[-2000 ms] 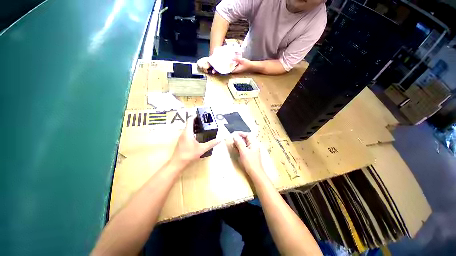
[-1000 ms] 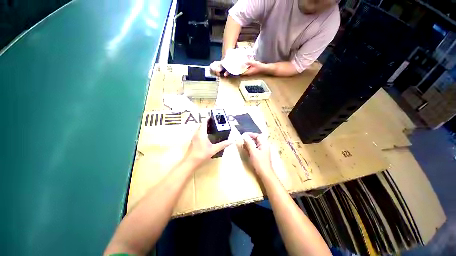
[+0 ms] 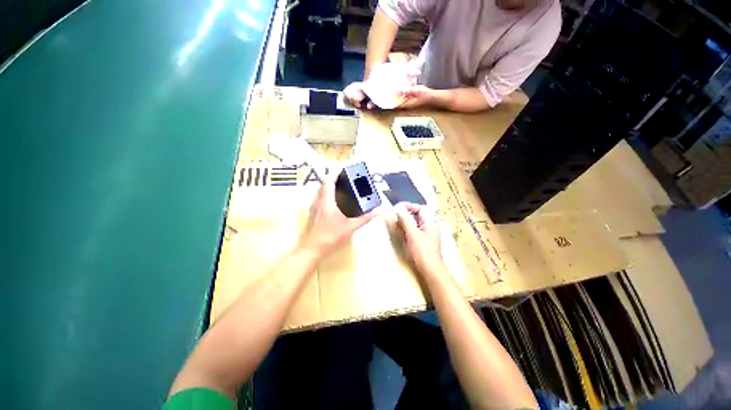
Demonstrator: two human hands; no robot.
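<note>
My left hand (image 3: 327,223) holds a black box-shaped housing (image 3: 358,189) above the cardboard, its end with a dark square cut-out tilted up towards me. My right hand (image 3: 417,226) is just right of the housing, thumb and fingertips close together; whether something tiny is pinched there is too small to tell. A flat black panel (image 3: 404,188) lies on a white area just beyond my right fingertips.
Cardboard-covered bench (image 3: 361,292); green belt (image 3: 120,192) at left. Pale bin (image 3: 329,130) with a dark slab, white slip (image 3: 293,150) and small parts tray (image 3: 418,134) lie beyond. Tall black stack (image 3: 553,128) at right. Opposite, a person (image 3: 481,52) holds something white. Flattened cartons (image 3: 585,340) at lower right.
The housing has turned in my left hand, its cut-out end now tilted and facing me more. My right hand stays beside it. The view has shifted slightly.
</note>
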